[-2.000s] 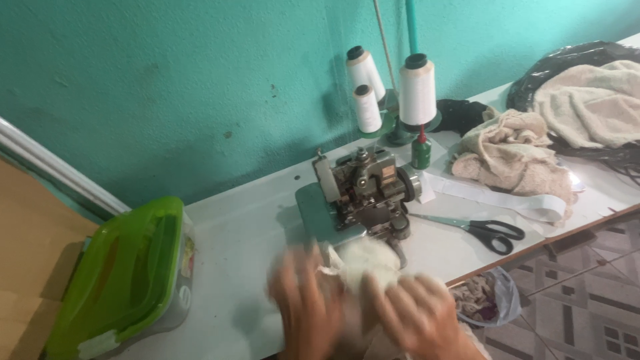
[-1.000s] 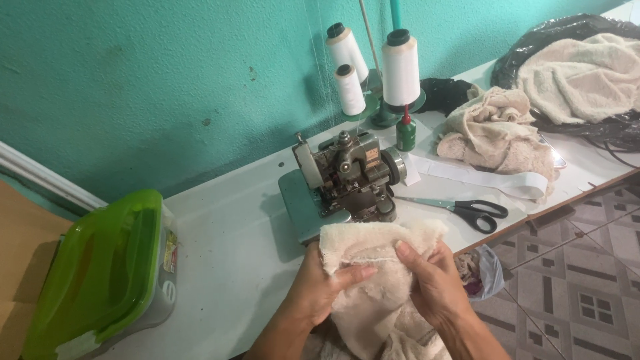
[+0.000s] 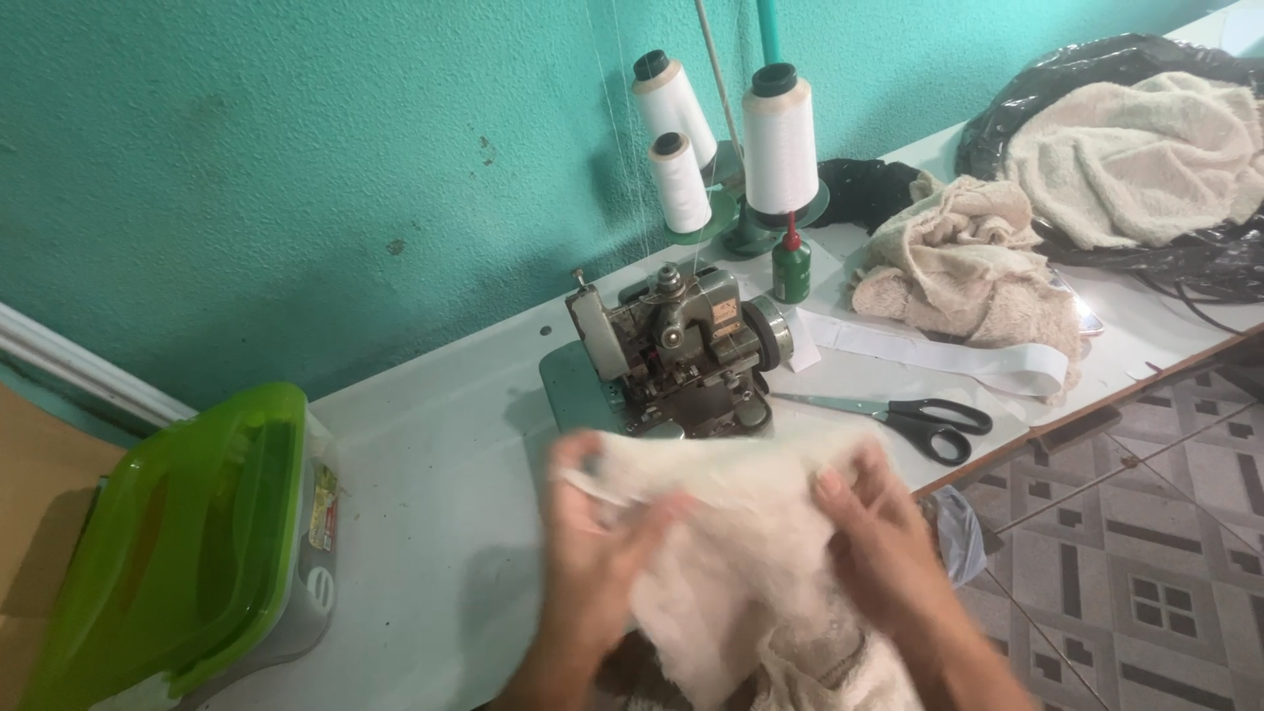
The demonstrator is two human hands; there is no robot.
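Note:
A cream fabric piece (image 3: 731, 533) is stretched between my two hands, its top edge just in front of an overlock sewing machine (image 3: 676, 346). My left hand (image 3: 612, 543) grips its left side, thumb on the near face. My right hand (image 3: 874, 523) pinches its right side, thumb and fingertips on the cloth. Both hands are slightly blurred. The lower part of the fabric hangs toward the bottom edge of the view. Black-handled scissors (image 3: 918, 415) lie to the right of the machine. White thread cones (image 3: 780, 143) stand behind it.
A green-lidded plastic box (image 3: 197, 533) stands on the left. A green bottle with a red tip (image 3: 791, 267), a white elastic band (image 3: 928, 351) and crumpled beige cloth (image 3: 968, 257) lie right. Farther back, more cloth rests in a black plastic bag (image 3: 1037, 89). A tiled floor shows beyond the table edge.
Two seconds ago the hands were blurred close to the machine. Since one second ago they have spread wider apart, and the cloth's top edge is pulled out between them.

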